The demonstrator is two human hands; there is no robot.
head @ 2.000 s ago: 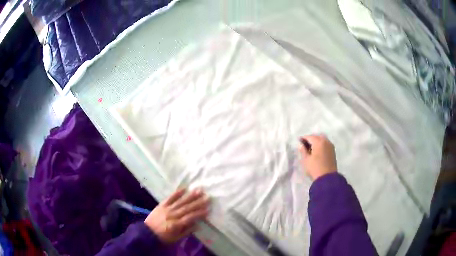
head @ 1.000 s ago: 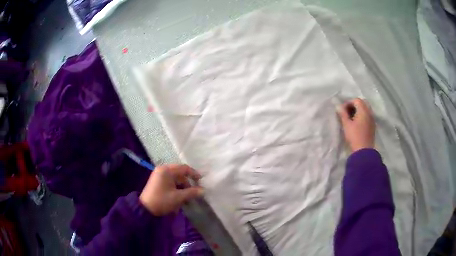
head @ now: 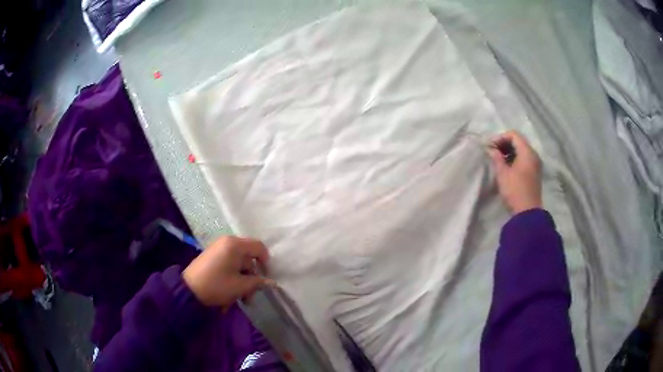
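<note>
Off-white lining fabric [head: 349, 167] lies in wrinkled layers over the pale table. My left hand [head: 231, 272] pinches the fabric's edge at the near left table edge. My right hand [head: 517, 171] pinches the fabric at the right, with small creases running from its fingertips; a small dark spot shows between the fingers, too unclear to name. A dark, narrow pointed object [head: 352, 347] lies on the fabric at the bottom, cut off by the frame; I cannot tell whether it is the shears or the weight.
The greenish table [head: 163, 109] has small red marks along its left edge. Purple garment pieces [head: 102, 182] are heaped below it, with a blue stick-like thing [head: 178, 234] near my left hand. A quilted panel [head: 116, 16] is at the top left corner. Grey-white cloth [head: 632, 80] lies at the right.
My left hand has gone from flat on the cloth to pinching its edge. My right hand has moved right and away from me. The fabric between the hands is now pulled into folds.
</note>
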